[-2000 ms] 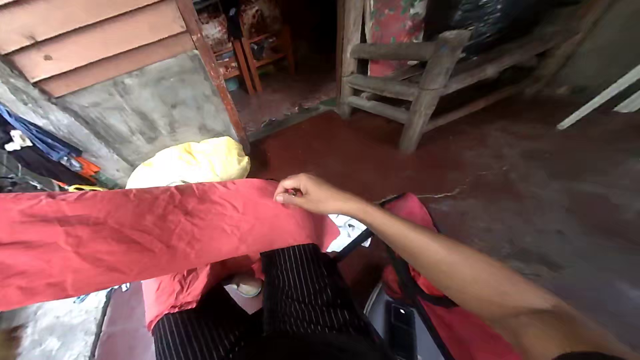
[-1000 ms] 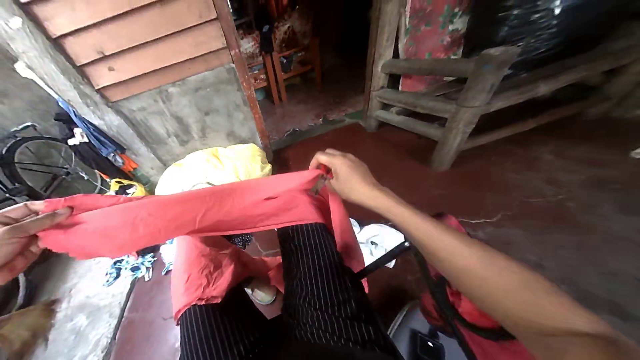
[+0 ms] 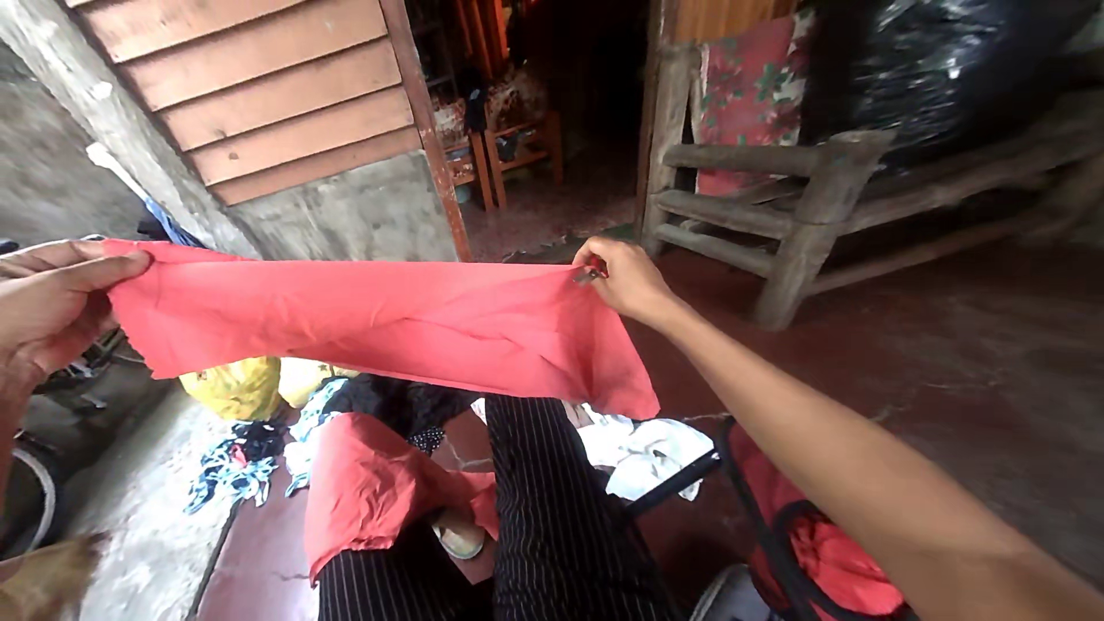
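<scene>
A long piece of red cloth (image 3: 371, 315) is stretched in the air above my knees. My left hand (image 3: 52, 293) pinches its left end between thumb and fingers. At the other end, my right hand (image 3: 625, 276) grips the upper corner, along with a small tool with a metal tip and some red on it, mostly hidden by the fingers; its kind is unclear. Another piece of red cloth (image 3: 371, 492) lies over my leg in black pinstriped trousers (image 3: 552, 509). Below the held cloth, white cloth (image 3: 655, 453) rests on the floor.
Yellow bags (image 3: 233, 388) and scattered blue and white fabric strips (image 3: 233, 470) lie at left, near a bicycle wheel (image 3: 34, 492). A black-framed chair (image 3: 763, 517) with red cloth is at lower right. A wooden log bench (image 3: 811, 216) stands beyond, beside a doorway.
My left hand, outside the view two seconds ago, now shows at the left, holding the cloth's end. The cloth has been raised off my lap area, uncovering more of the floor items.
</scene>
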